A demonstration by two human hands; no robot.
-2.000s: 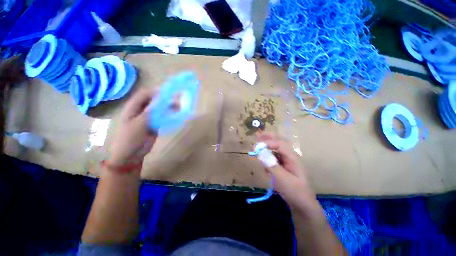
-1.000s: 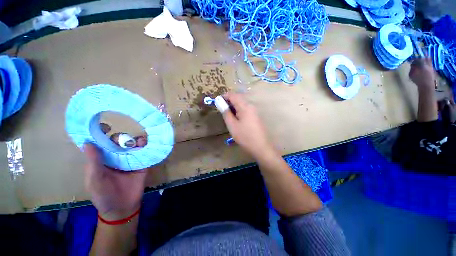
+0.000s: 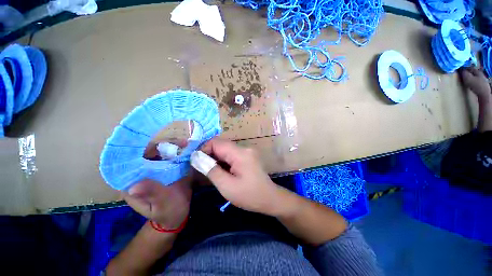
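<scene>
A light-blue pleated ring [image 3: 127,141] is held tilted above the cardboard by my left hand [image 3: 162,200]. My left thumb lies on its lower rim and white-taped fingertips show through the centre hole. My right hand [image 3: 240,175], with white tape on a finger, is at the ring's inner right edge. Its fingertips are pinched there. A short blue cord end [image 3: 225,206] hangs below my right hand; the rest of that cord is hidden by the hand. A small white nozzle [image 3: 239,99] stands in the brown-speckled patch [image 3: 229,81].
A tangled blue cord pile [image 3: 323,21] lies at the far edge. One ring with a cord [image 3: 389,81] lies at right. Ring stacks stand at left [image 3: 36,75] and far right [image 3: 443,51]. Another person's hand [image 3: 477,83] is at far right. A crate of blue cord [image 3: 334,188] sits below the edge.
My right hand has moved from the nozzle to the ring's inner edge. The left hand has brought the ring to the right and tilted it. The view has shifted slightly.
</scene>
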